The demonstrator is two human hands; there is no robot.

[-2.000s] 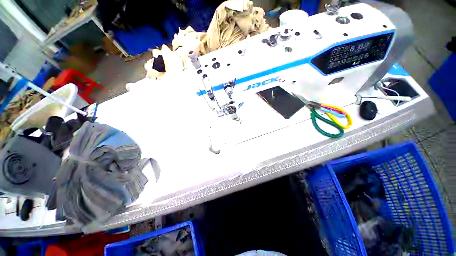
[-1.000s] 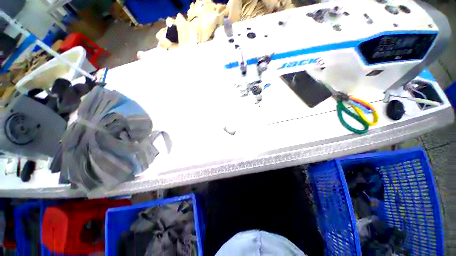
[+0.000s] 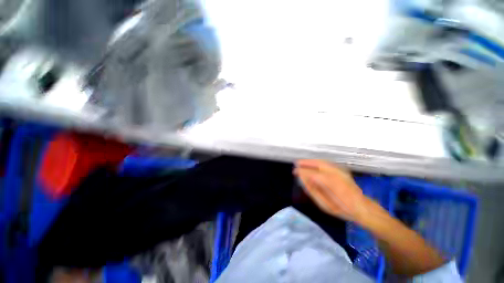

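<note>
The frame is strongly blurred. My right hand [image 3: 331,189] is at the table's front edge, over my dark-trousered leg; its fingers are extended and nothing shows in it. My left hand is not seen. A thick grey bundle of pieces [image 3: 157,77] lies on the left of the white table [image 3: 298,72]. The white sewing machine [image 3: 475,44] is cut off at the upper right. Below it are the dark phone [image 3: 431,87] and the green and yellow scissors handles [image 3: 461,138].
A blue perforated basket crate [image 3: 472,221] stands right of my lap. A blue bin [image 3: 220,243] with grey pieces is at the lower left, partly behind my leg. A red stool [image 3: 61,163] is under the table. A small skin-toned blur at the bottom left is unclear.
The view has tilted down and moved closer to the table's front edge. My right hand and forearm have come into view. My dark-trousered leg now stretches left across the bin and stool.
</note>
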